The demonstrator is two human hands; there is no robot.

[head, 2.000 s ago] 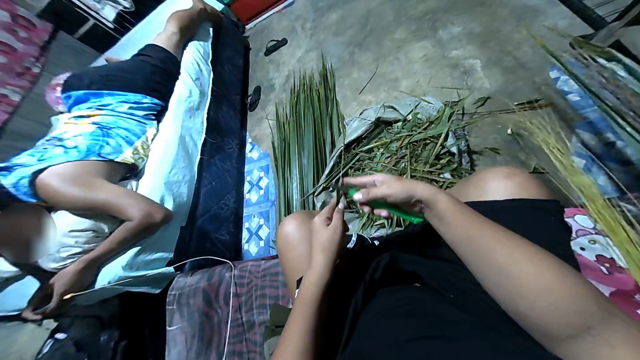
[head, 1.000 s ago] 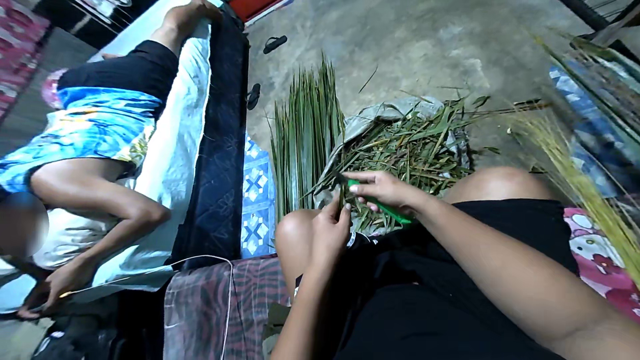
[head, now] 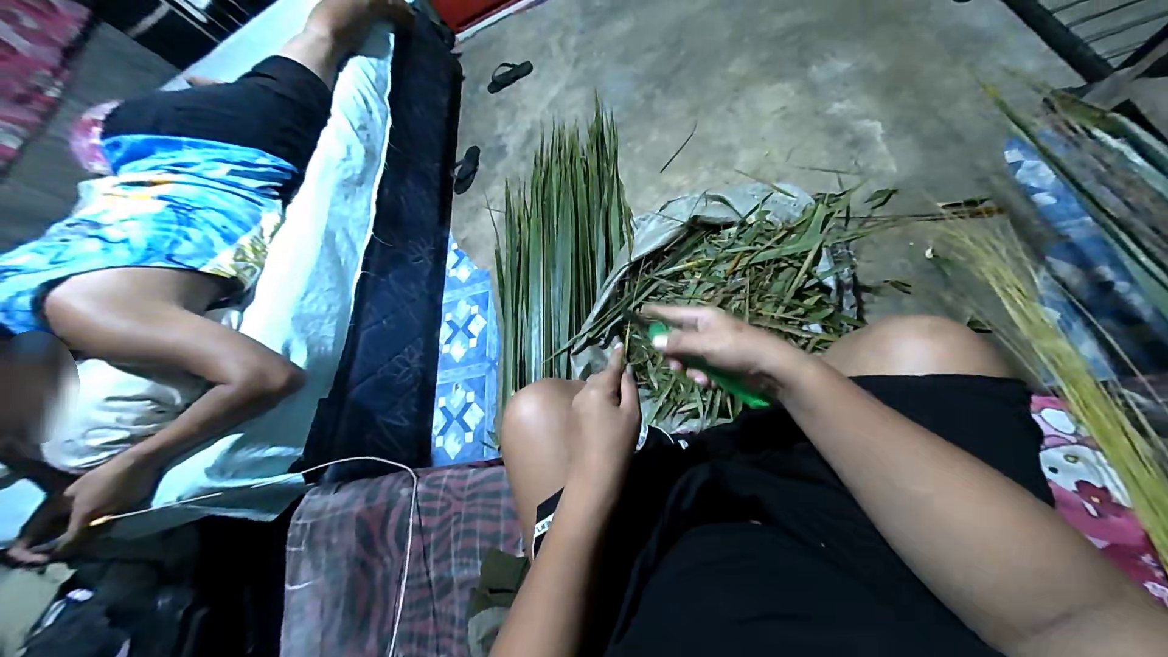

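Observation:
My right hand (head: 716, 342) grips a green-handled knife (head: 741, 389); its dark blade end points toward my left hand. Close to the blade, my left hand (head: 610, 406) has its thumb and forefinger together on a thin strip of leaf or its rib, whose full length I cannot make out. Both hands are above my lap, between my knees. Beyond them a heap of cut leaf scraps (head: 757, 274) lies on a pale sack (head: 675, 216). To its left, long green palm leaflets (head: 561, 246) lie side by side in a bundle.
At left a person (head: 173, 210) lies on a mattress (head: 401, 228) with a pale sheet, holding a white cable (head: 365, 459). Thin yellowish ribs (head: 1049, 319) lie at right. Two dark sandals (head: 509, 76) rest on the concrete floor (head: 757, 91). A checked cloth (head: 347, 547) lies at lower left.
My right hand with the green-handled knife has shifted slightly near the left fingertips. The left hand has moved a little lower than two seconds ago.

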